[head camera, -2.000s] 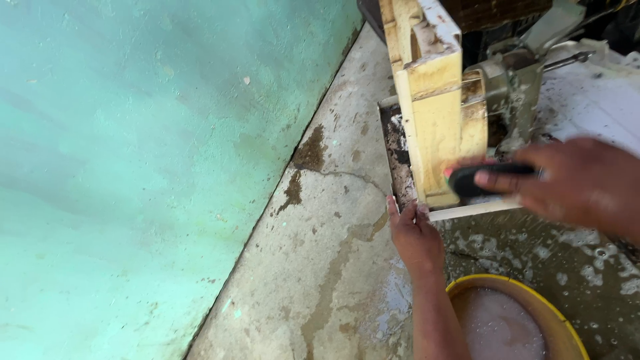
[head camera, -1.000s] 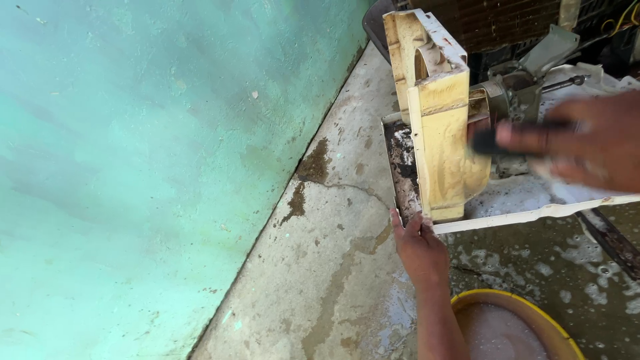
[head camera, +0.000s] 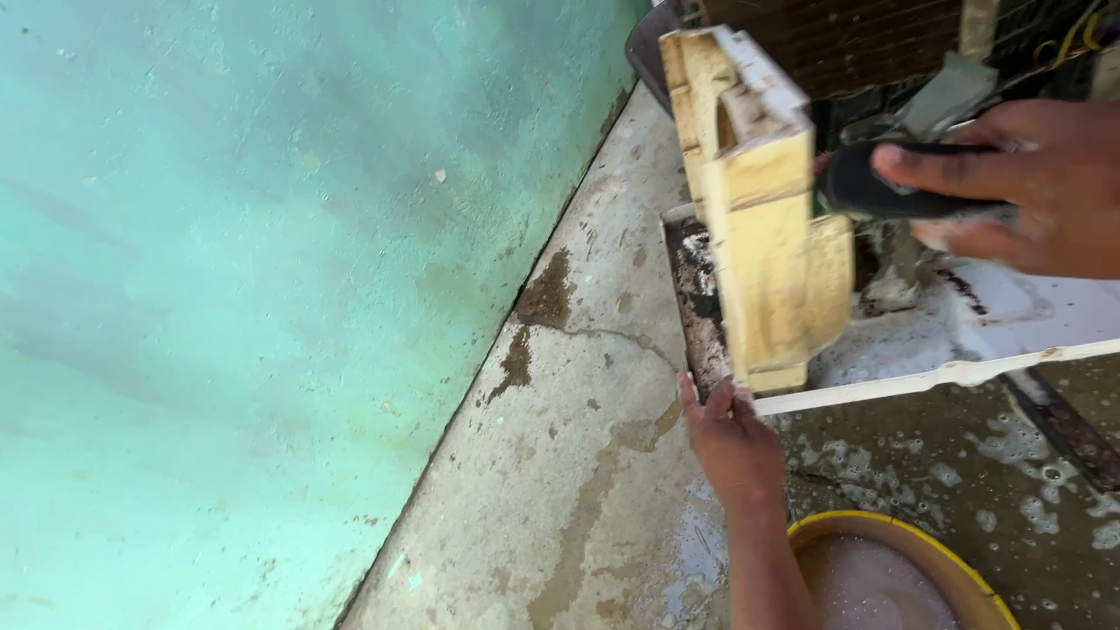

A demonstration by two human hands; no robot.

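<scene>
My left hand (head camera: 733, 442) grips the near corner of a white, dirt-stained appliance base tray (head camera: 892, 385). On the tray stands an upright yellowed plastic housing (head camera: 766, 254), with dark grime in the tray's left end. At the right, my right hand (head camera: 1041, 188) is closed round a black-backed scrub brush (head camera: 910, 179), wet with suds. The brush is beside the upper right side of the housing; whether it touches cannot be told. Behind the brush, partly hidden, is a grey metal bracket (head camera: 949, 92) fixed over the tray.
A yellow-rimmed basin (head camera: 910, 525) of cloudy soapy water stands at the bottom right, close to my left forearm. A turquoise wall (head camera: 262, 262) fills the left, meeting the concrete floor (head camera: 595, 455). Suds lie on the wet floor under the tray, near a dark bar (head camera: 1063, 429).
My right hand with the brush has moved up from the lower part of the housing to beside its upper part. My left hand stays at the tray's corner.
</scene>
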